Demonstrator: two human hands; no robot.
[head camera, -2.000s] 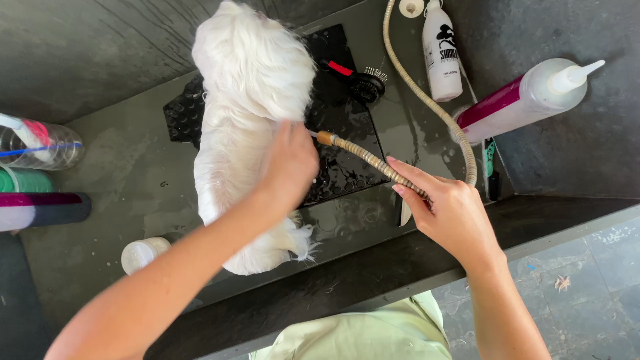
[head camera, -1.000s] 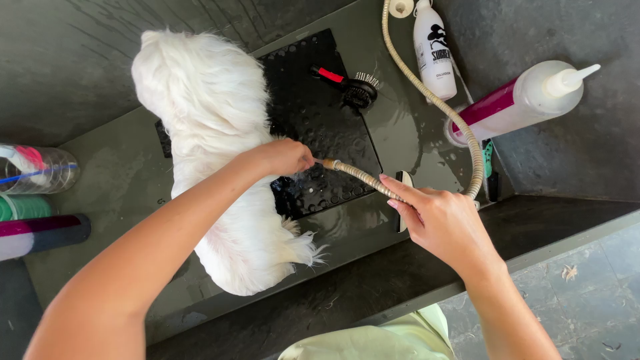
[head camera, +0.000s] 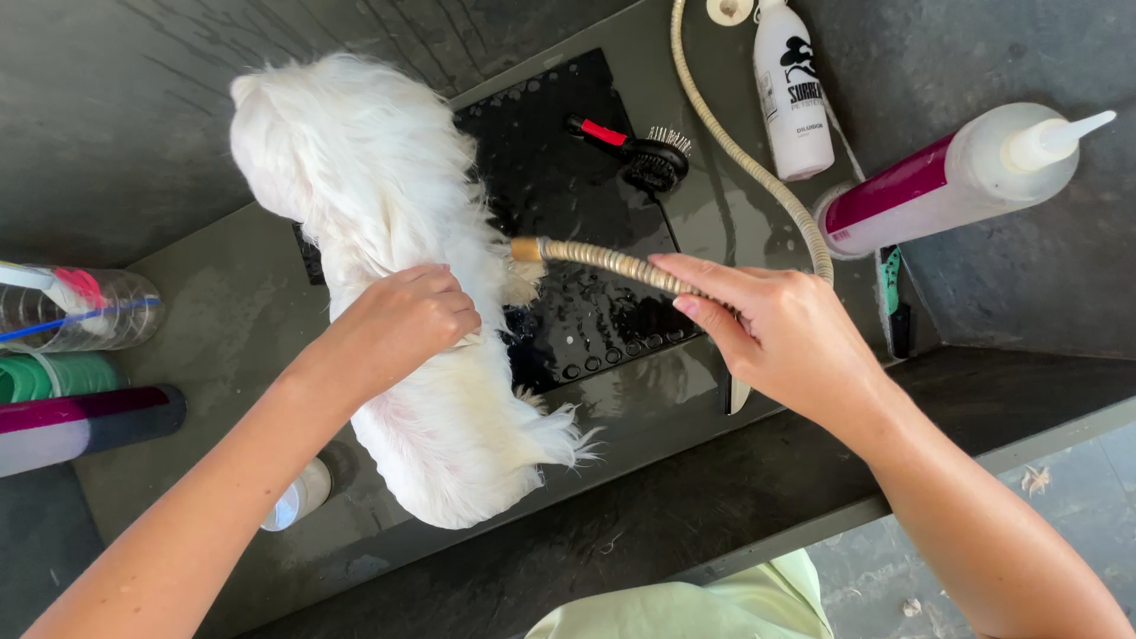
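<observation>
A white long-haired dog (head camera: 382, 177), seen from above, stands in a dark grey wash tub, partly over a black rubber mat (head camera: 568, 204). My left hand (head camera: 399, 315) rests on the middle of its back with the fingers curled into the fur; whether it grips any is hard to tell. My right hand (head camera: 763, 328) holds a beige ribbed shower hose (head camera: 621, 264) between thumb and fingers. The brass-coloured hose end points at the dog's side, close to the fur. No water shows coming from it.
A black and red pet brush (head camera: 652, 164) lies on the mat's edge. At the right are a white bottle (head camera: 794, 106), a squeeze bottle (head camera: 941, 182) and a green-handled tool (head camera: 891, 284). Bottles, a clear plastic container (head camera: 115, 306) and a white jar (head camera: 306, 493) stand left of the dog.
My left hand has gone from the hose end, where it was a second ago, to the dog's back. The dog's body has shifted on the mat. My right hand still holds the hose.
</observation>
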